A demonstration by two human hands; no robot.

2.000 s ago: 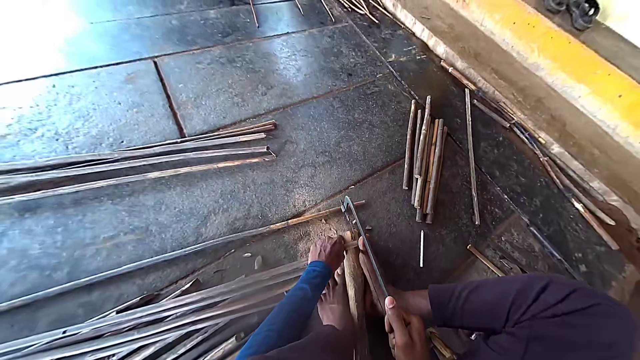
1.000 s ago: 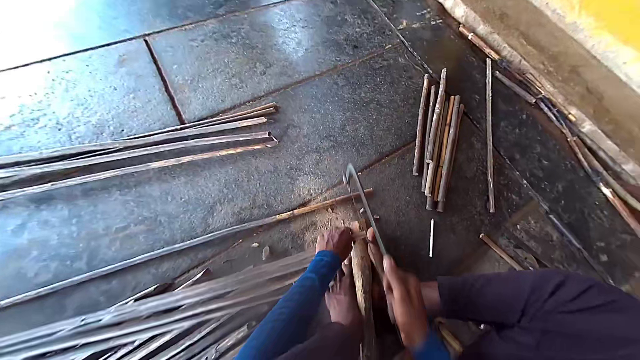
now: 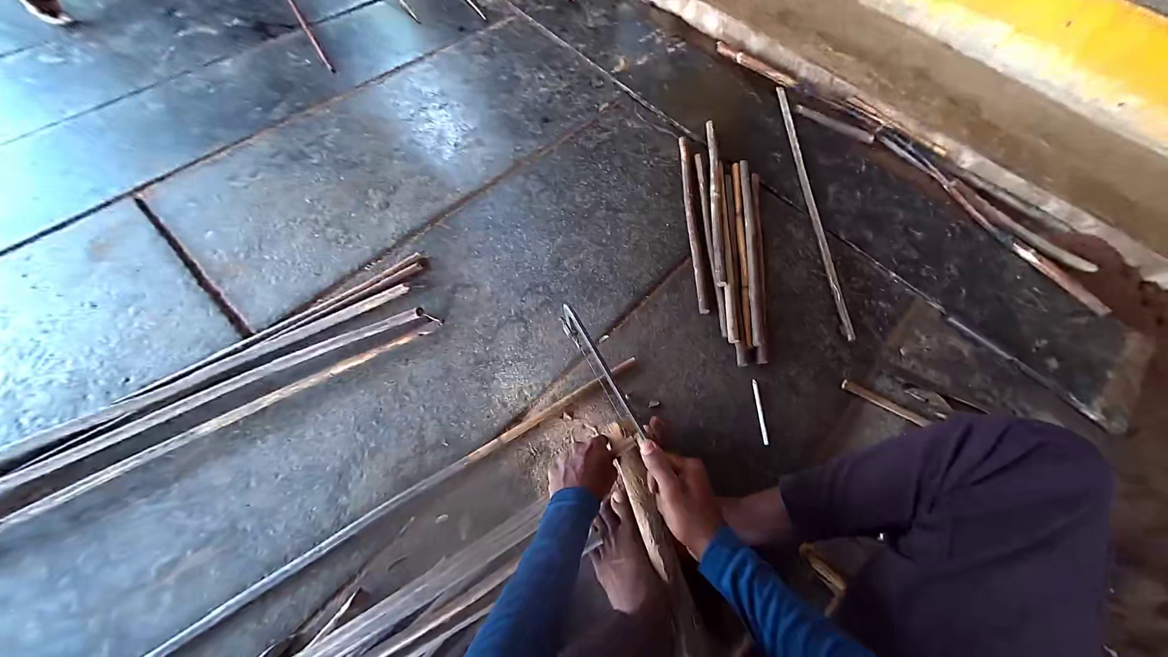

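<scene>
My right hand (image 3: 680,493) grips the near end of a hacksaw (image 3: 598,365), whose frame points away and to the left. My left hand (image 3: 584,467) is closed on a thin wooden stick at the end of a thick wooden log (image 3: 650,525). The saw crosses just above that end; whether its blade touches the stick cannot be told. My bare foot (image 3: 622,557) rests against the log's left side. A long stick (image 3: 529,425) lies just beyond my left hand, with pale wood shavings (image 3: 568,434) around it.
Several short cut sticks (image 3: 730,255) lie together at the right, with a longer thin stick (image 3: 815,214) beside them. Long sticks (image 3: 237,383) spread at the left, and more (image 3: 438,593) lie below my left arm. A small white stick (image 3: 759,412) lies near my knee. Branches (image 3: 976,205) line the wall's base.
The saw and my right hand have shifted position against the log, and more of my right sleeve shows. My left hand stays at the log's end.
</scene>
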